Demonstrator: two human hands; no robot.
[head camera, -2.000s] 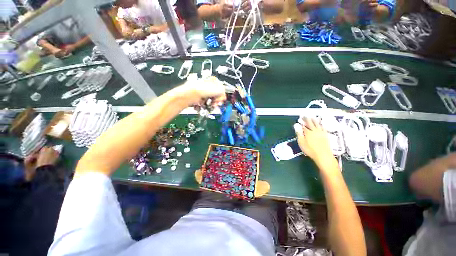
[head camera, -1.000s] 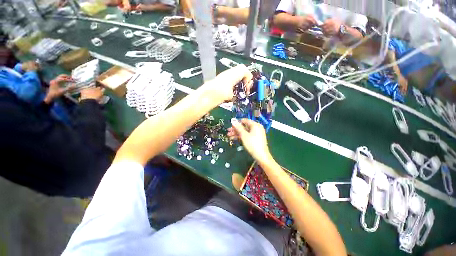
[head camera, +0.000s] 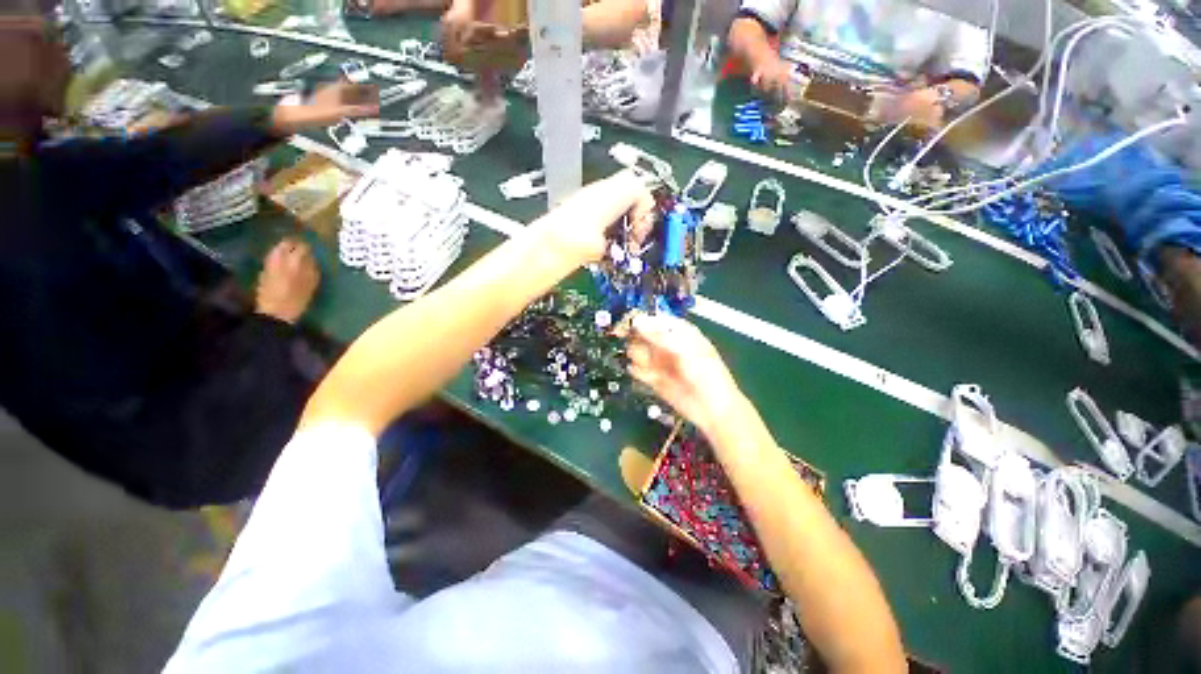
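My left hand (head camera: 622, 215) is bent over the near side of a heap of bright blue cylinders (head camera: 677, 240) mixed with dark and metallic bits. Its fingers are curled among dark small parts, and blur hides whether it grips any. My right hand (head camera: 676, 361) is just below, fingers drawn together by the heap's near edge; a small part between the fingertips cannot be made out. A loose heap of small dark parts and white discs (head camera: 560, 358) lies to the left. A shallow cardboard box (head camera: 722, 511) of red and blue-grey pieces sits partly behind my right forearm.
White oval-framed units are piled at right (head camera: 1012, 514), scattered along the green bench, and stacked at left (head camera: 402, 224). A grey upright (head camera: 559, 99) and hanging white cables (head camera: 972, 195) stand beyond. A dark-sleeved person reaches in from the left; other people work across the bench.
The view has turned left. My right hand has left the white units and come to the small parts near my left hand. The dark-sleeved person's arm now reaches over the bench.
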